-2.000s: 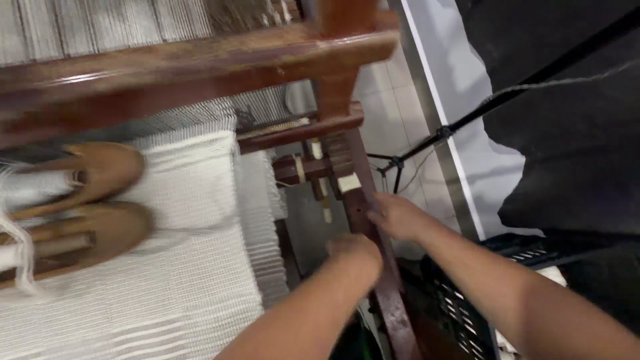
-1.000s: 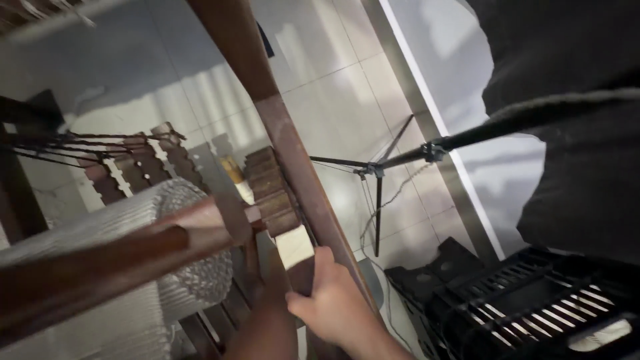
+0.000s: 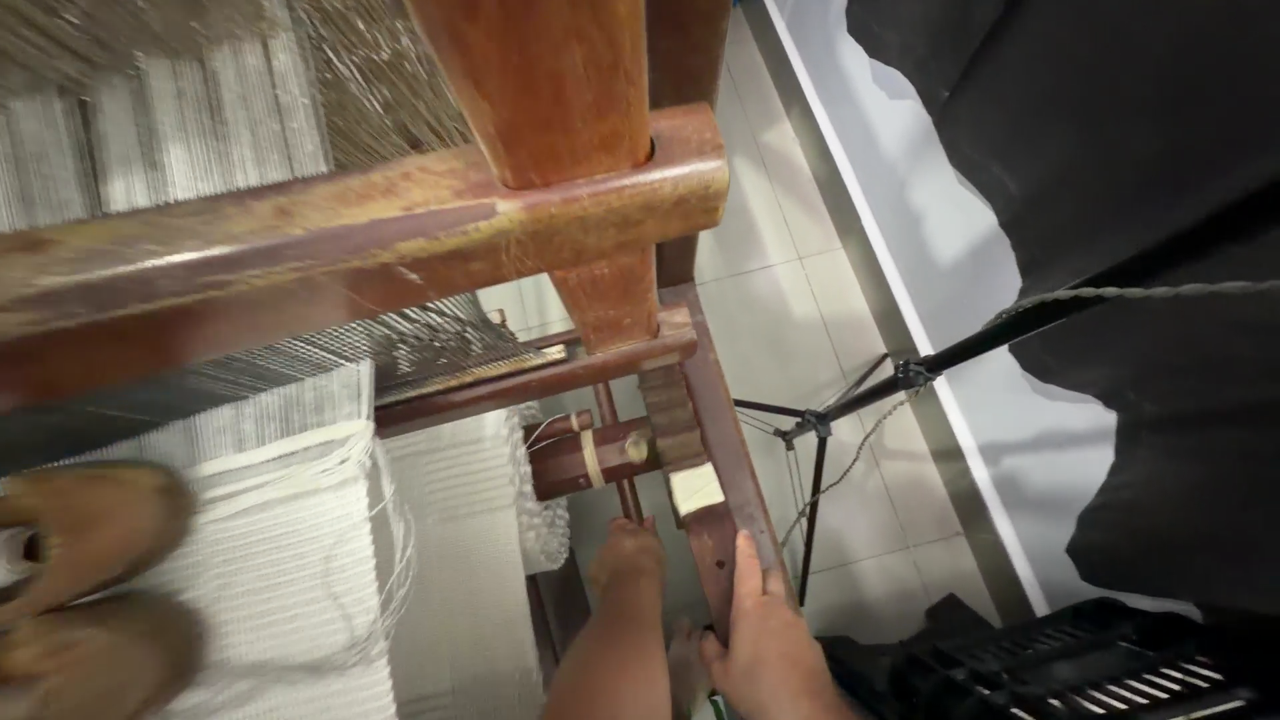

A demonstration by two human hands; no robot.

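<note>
My left hand (image 3: 630,555) is closed around the lower end of a thin wooden rod (image 3: 627,497), which passes by the loom's cloth beam (image 3: 570,465). Against the side rail (image 3: 712,560) of the wooden loom rests my right hand (image 3: 765,630), its index finger extended along the wood. A pale block (image 3: 697,488) sits on the rail just above that hand. Rolled white cloth (image 3: 545,510) is wound left of my left hand. Woven white cloth (image 3: 290,560) with loose yarn ends lies farther left, and two wooden shuttles (image 3: 95,540) rest on it, blurred.
The loom's thick crossbeam (image 3: 360,235) and upright post (image 3: 600,110) span the upper view. A black tripod stand (image 3: 820,420) with a twisted cord stands on the tiled floor at right. A black plastic crate (image 3: 1090,665) is at lower right, below dark fabric (image 3: 1120,300).
The view has swung down to the loom's side and back, bringing the shuttles and woven cloth into sight again. My left hand, on the side rail two seconds ago, is now on the rod.
</note>
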